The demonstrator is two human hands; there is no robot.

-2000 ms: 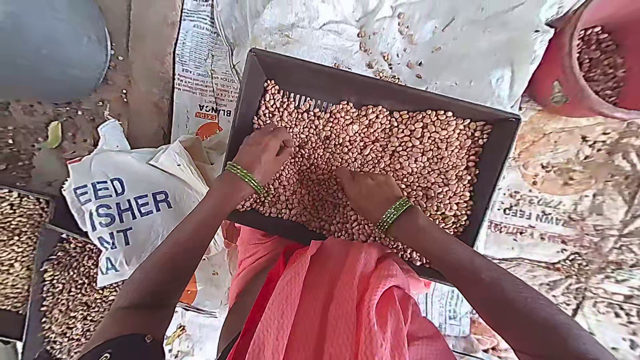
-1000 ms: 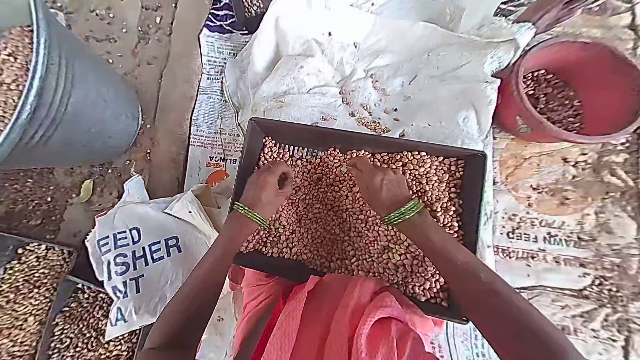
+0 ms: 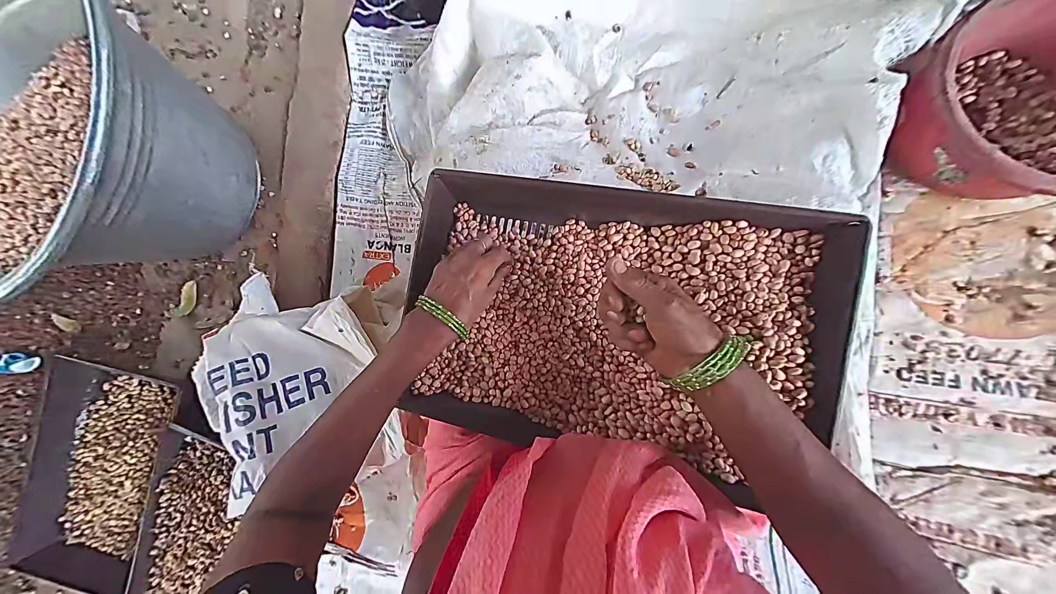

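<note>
A dark rectangular tray (image 3: 841, 330) lies across my lap, filled with reddish-brown beans or nuts (image 3: 544, 355). White slots show through at its upper left. My left hand (image 3: 472, 279) rests on the beans at the tray's left side, fingers bent downward; what is under the fingertips is hidden. My right hand (image 3: 660, 318) is over the middle of the tray, turned partly on its side with curled fingers, and a few beans show within the curl. Green bangles circle both wrists.
A grey metal bucket (image 3: 181, 165) of beans leans at the upper left. Two dark trays (image 3: 41, 495) of beans lie lower left beside a printed white sack (image 3: 280, 388). A red tub (image 3: 932, 132) with beans is upper right. White sheeting (image 3: 742, 99) bears scattered beans.
My right hand has turned from knuckles up to partly on its side, showing curled fingers. My left hand stays at the tray's left side. The view has shifted, showing more of the bucket.
</note>
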